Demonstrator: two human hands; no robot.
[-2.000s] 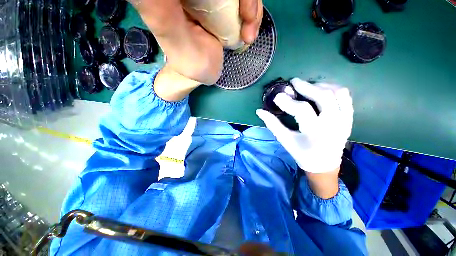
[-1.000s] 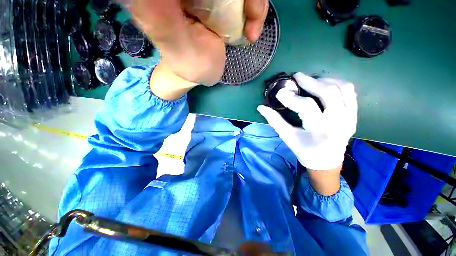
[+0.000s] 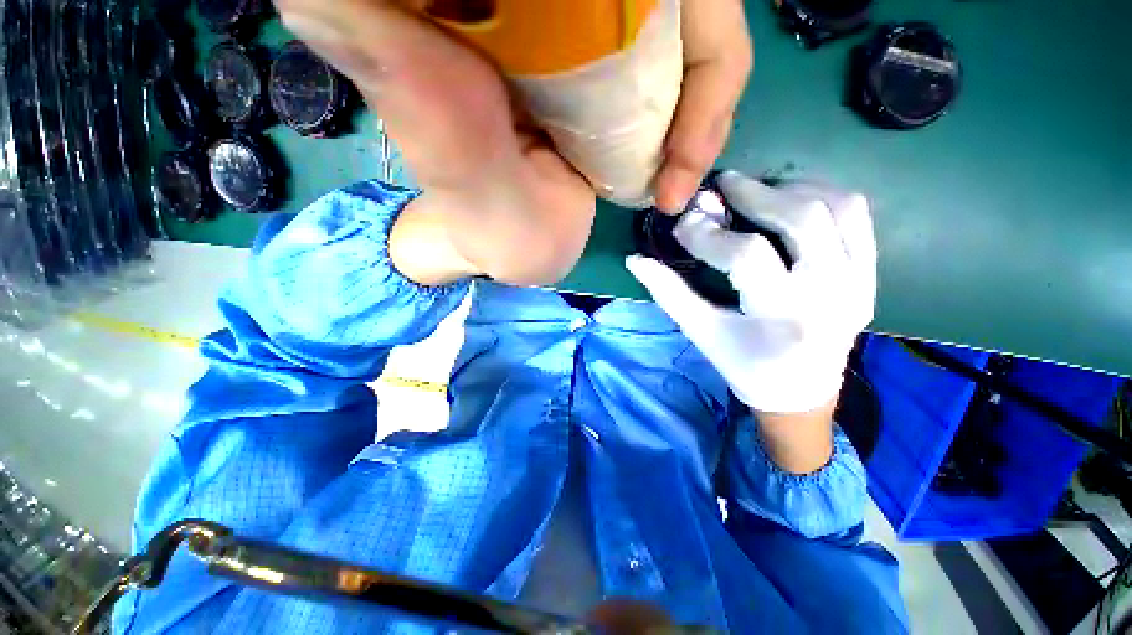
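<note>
My bare left hand (image 3: 521,149) is closed around the electric screwdriver (image 3: 608,118), with its orange body above and pale wrapped grip below. The grip's lower end is over the left edge of a round black unit (image 3: 664,243) on the green mat. The driver bit is hidden by my fingers. My right hand (image 3: 788,292), in a white glove, holds this unit near the mat's front edge, fingers over its right and top side. The gloved thumb is at its lower left. The screw dish cannot be seen now.
Several round black units (image 3: 308,87) lie at the upper left beside stacked clear blister trays (image 3: 87,137). Another black unit (image 3: 910,75) is at the upper right, one cut off beside it. A blue bin (image 3: 912,428) stands below the mat's right edge.
My left hand and the screwdriver have moved right and down from over the screw dish to the held unit, and more orange body shows. My right hand has stayed on the unit.
</note>
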